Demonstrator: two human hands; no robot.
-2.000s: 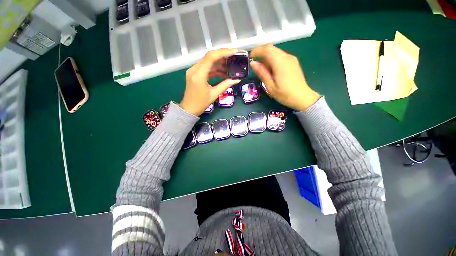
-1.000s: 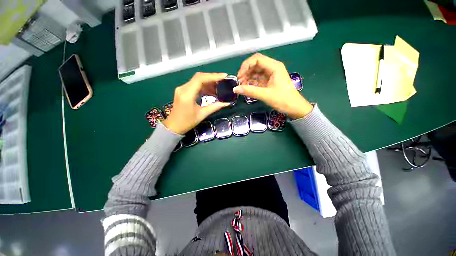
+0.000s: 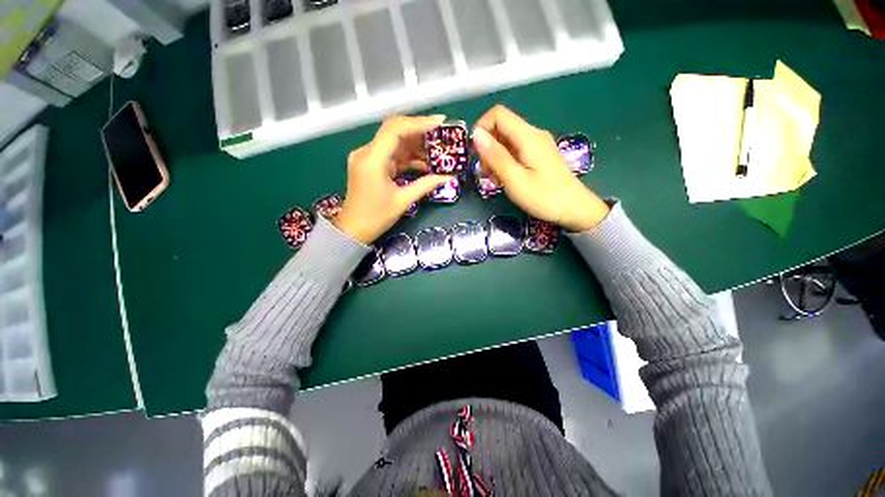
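Observation:
My left hand (image 3: pixel 380 182) grips a red-patterned piece (image 3: pixel 447 149) upright by its edges, thumb below and fingers above. My right hand (image 3: pixel 532 167) is at the piece's right edge; whether its fingertips touch it is unclear. Below is a curved row of plain-face pieces (image 3: pixel 434 248), mirror-like, with a red-patterned piece at its right end. A second row of patterned cases lies above it, partly hidden by my hands; a purple and white patterned case (image 3: pixel 575 153) shows at its right and a red-patterned one (image 3: pixel 295 226) at its left.
A white compartment tray (image 3: pixel 417 68) is behind my hands, with dark pieces in some back slots. A smartphone (image 3: pixel 135 157) and spare trays (image 3: pixel 23 272) are at left. Paper slips (image 3: pixel 708 136), a marker pen (image 3: pixel 745 128) and a green card (image 3: pixel 777 211) lie at right.
The held piece now shows its red-patterned face instead of a dark plain one. Both hands came down from near the tray, then the piece rose slightly.

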